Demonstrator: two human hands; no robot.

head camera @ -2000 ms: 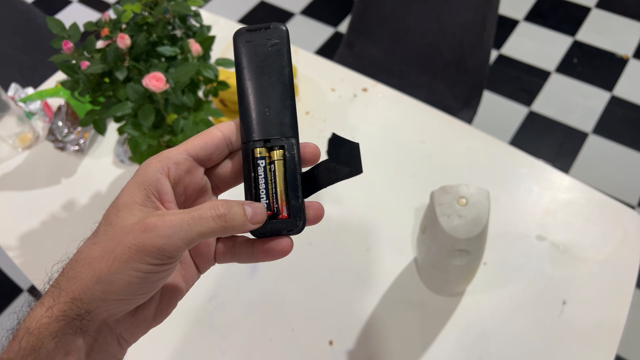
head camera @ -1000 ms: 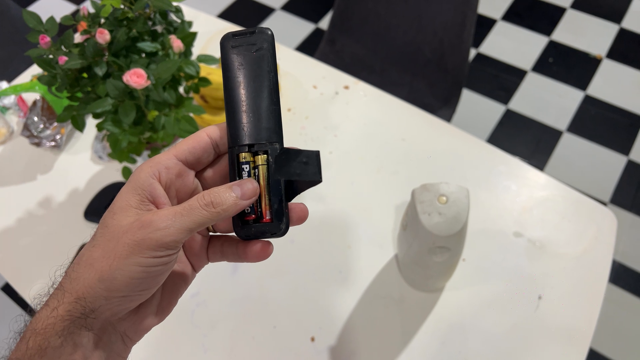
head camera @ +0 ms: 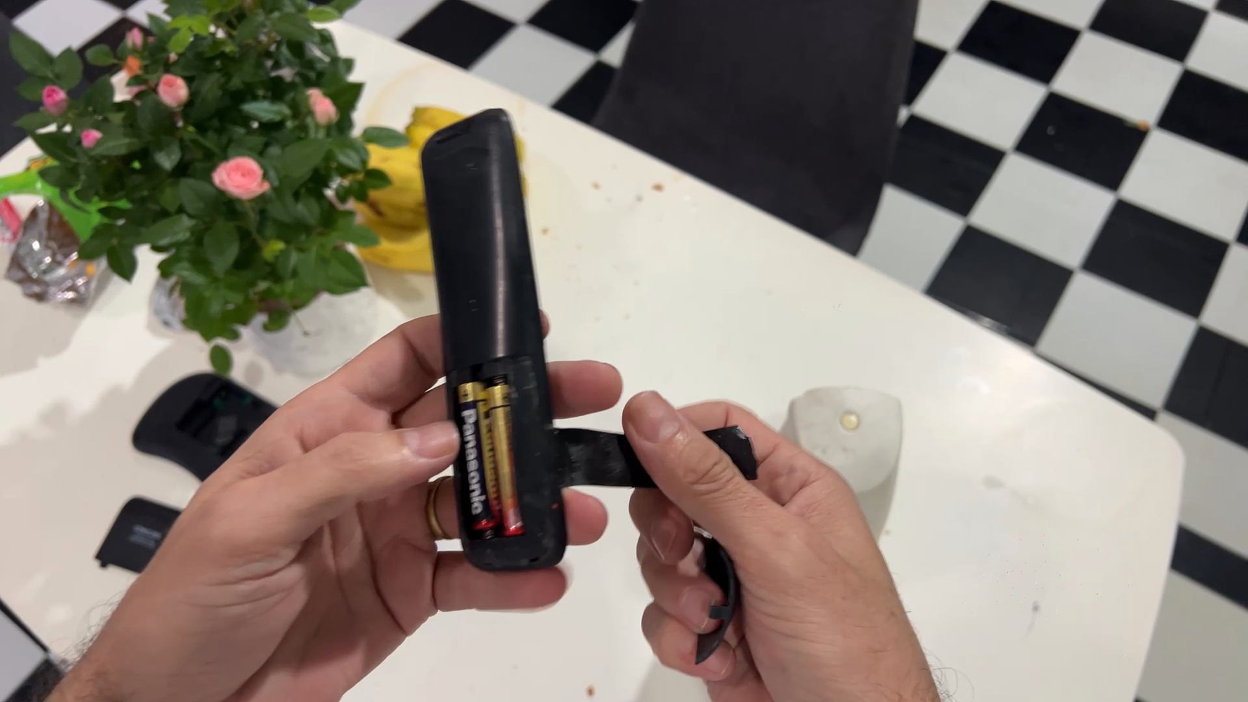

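Observation:
My left hand (head camera: 322, 507) holds a black remote control (head camera: 483, 253), its back facing me and its battery compartment uncovered. Two Panasonic batteries (head camera: 492, 453) lie side by side in the compartment. A strip of black tape (head camera: 600, 458) sticks out from the remote's right side. My right hand (head camera: 760, 526) pinches this strip between thumb and forefinger. Its lower fingers also hold a small curved black plastic piece (head camera: 720, 595), mostly hidden by them.
On the white table (head camera: 1014, 468) are a pale device (head camera: 848, 439) behind my right hand, a potted rose plant (head camera: 244, 195), bananas (head camera: 400, 214) and a crumpled foil wrapper (head camera: 54, 258). A black device with an open compartment (head camera: 205, 419) and a black cover (head camera: 136, 534) lie left. A dark chair (head camera: 760, 107) stands beyond.
My right hand has come into view, holding the tape strip and the curved black piece. The tape, loose and folded a second ago, is now drawn out sideways. My left hand still holds the remote.

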